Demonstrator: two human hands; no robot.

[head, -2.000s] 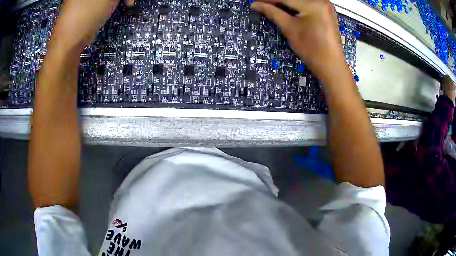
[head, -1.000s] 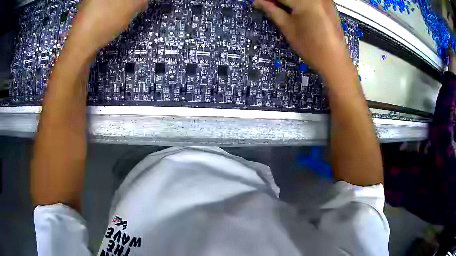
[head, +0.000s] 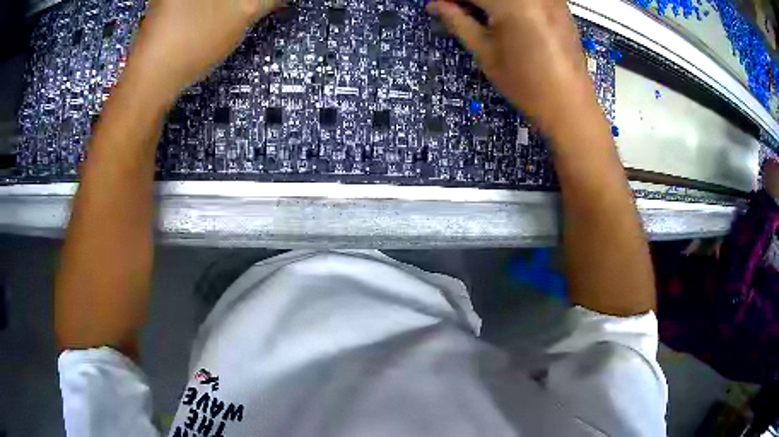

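Observation:
The dark PCB panel (head: 342, 94), with dense white markings and rows of dark square chips, lies in front of me. My left hand (head: 201, 34) is over its upper left part; its fingertips are cut off by the top edge, so what they hold cannot be told. My right hand (head: 521, 43) is over its upper right part, with thumb and fingers near the top edge. A bit of blue, likely a blue component (head: 430, 3), shows at my right thumb tip. Another blue component (head: 476, 107) stands on the panel left of my right forearm.
The near conveyor rail (head: 359, 218) runs between my body and the panel. The far rail (head: 675, 55) and a pile of blue components (head: 741, 43) are at upper right. The pale conveyor bed (head: 675, 128) lies right of the panel. A person's checked sleeve (head: 747, 256) is at far right.
My left hand has moved right over the panel, toward my right hand. My right hand has stayed nearly in place. The other person's arm at far right has shifted.

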